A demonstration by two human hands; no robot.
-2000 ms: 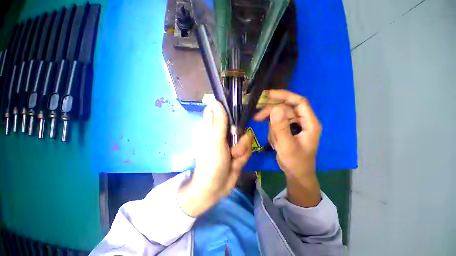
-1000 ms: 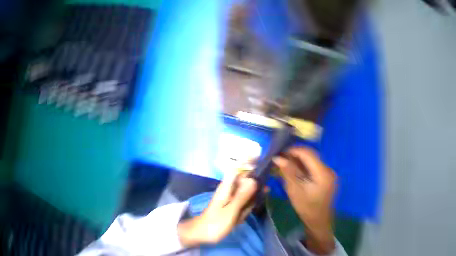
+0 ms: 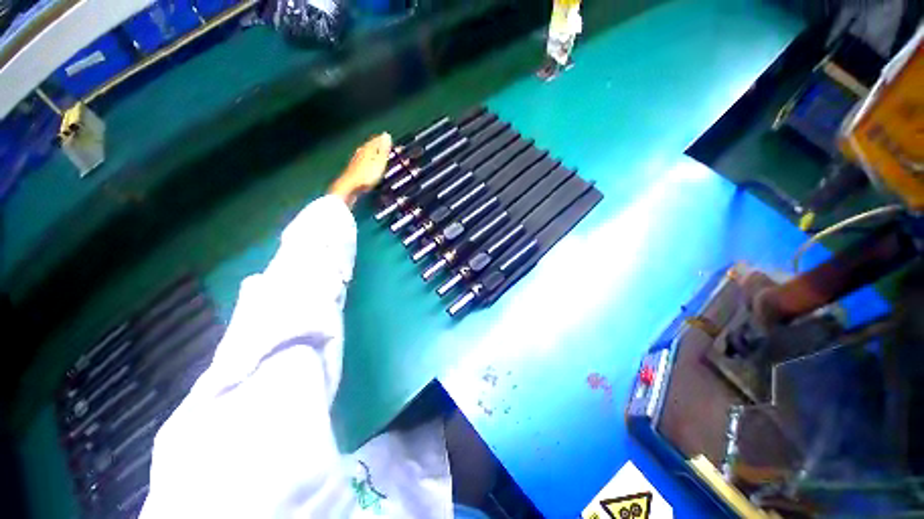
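My left hand (image 3: pixel 367 167) reaches out to the far left end of a black ribbed tray (image 3: pixel 547 208) on the green bench. Its fingers touch or hover at the silvery end of the farthest black stick; whether they grip it is hidden. Several black tripod-like sticks (image 3: pixel 453 232) lie side by side in the tray, silver ends in line toward me, some with an oval part near the collar. My right hand is not in view.
The press (image 3: pixel 709 375) stands at the right on a blue worktop (image 3: pixel 547 405), with a red button and a yellow strip at its front. A warning card (image 3: pixel 628 497) lies before it. Another filled tray (image 3: pixel 142 395) is at lower left.
The view has swung left from the press to the green bench. My left hand has left the stick held before the press and extended to the tray. My right hand has gone out of view.
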